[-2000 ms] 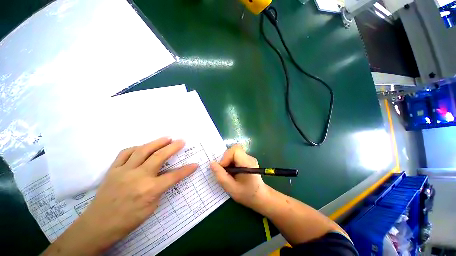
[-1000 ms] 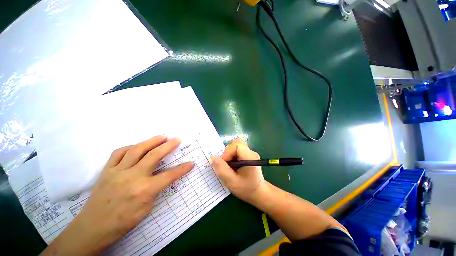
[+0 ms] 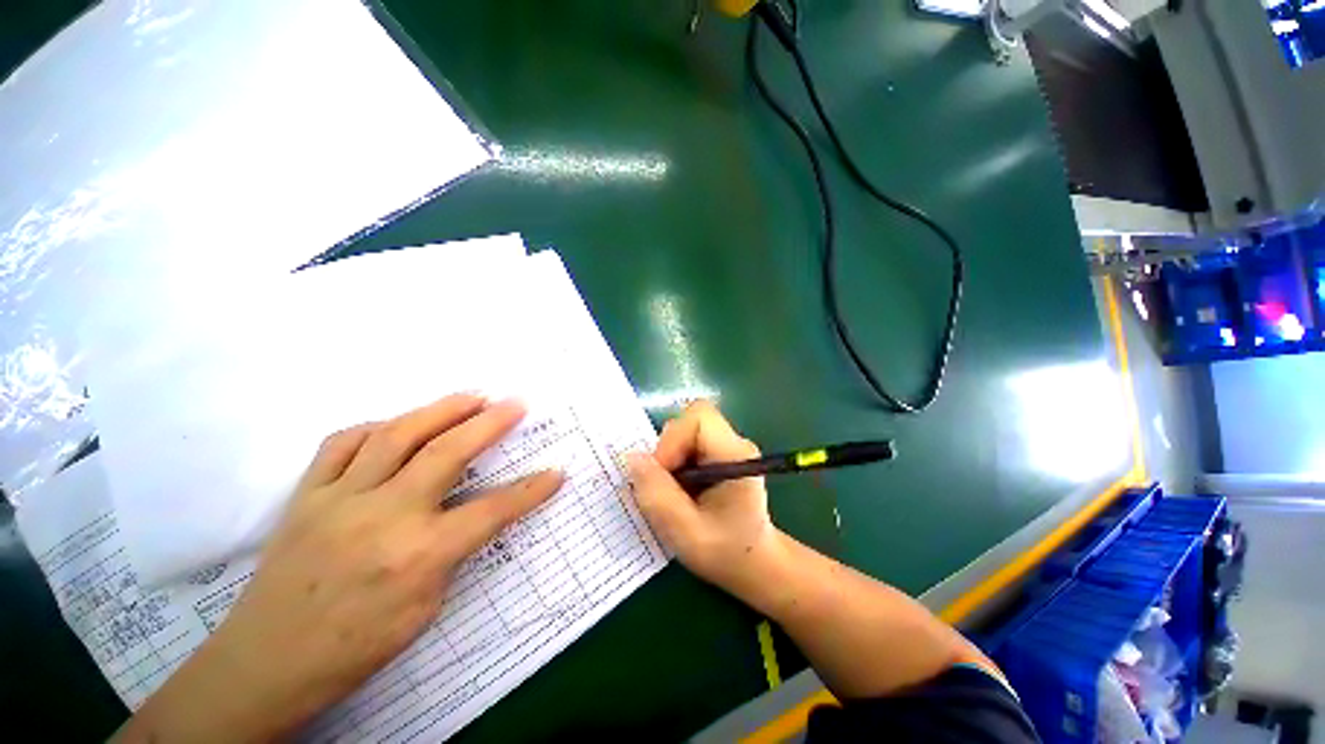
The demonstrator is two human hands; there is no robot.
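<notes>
My right hand holds a black pen with a yellow band, its writing end over the right edge of a record form with a printed grid. The pen tip is hidden by my fingers. My left hand lies flat on the form, fingers apart, holding nothing. White sheets lie folded back above it. A clear document sleeve with white paper inside lies at the upper left.
A black cord loops on the green mat, running from a yellow heat gun body cut off at the top edge. Blue bins with clear bags stand beyond the bench's yellow-lined edge at the lower right.
The pen's back end has moved right and tilted upward, and my right hand has shifted slightly right. The heat gun now shows less at the top edge. My left hand stays on the form.
</notes>
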